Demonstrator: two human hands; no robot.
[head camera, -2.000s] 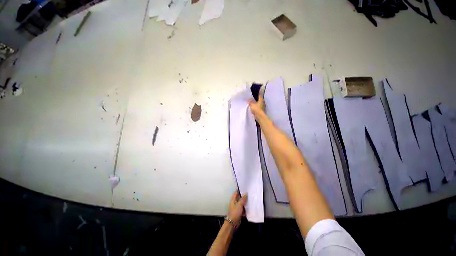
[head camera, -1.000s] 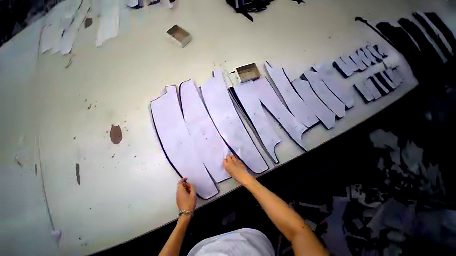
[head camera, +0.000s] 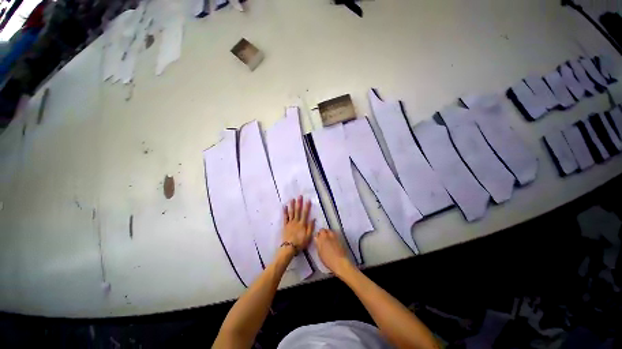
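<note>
Long cut panels (head camera: 227,198) with white-lilac paper on top and dark fabric edges lie side by side in front of me. My left hand (head camera: 298,225) lies flat, fingers spread, on the lower part of the third panel (head camera: 290,153) from the left. My right hand (head camera: 330,249) is just right of it, fingers curled, at the lower right edge of the same panel. Whether its fingers pinch the edge is hidden. More papered panels (head camera: 348,160) lie to the right.
A small open box (head camera: 336,110) touches the panels' top edge; another box (head camera: 247,54) stands farther up the pale table (head camera: 54,225). Small cut pieces (head camera: 560,88) lie in two rows at the right. White paper scraps (head camera: 170,48) lie at the far left. Scraps litter the dark floor.
My left hand has left the leftmost panel's lower edge and moved right, onto the third panel. My right hand has shifted slightly right and down. The leftmost panel lies flat beside the others.
</note>
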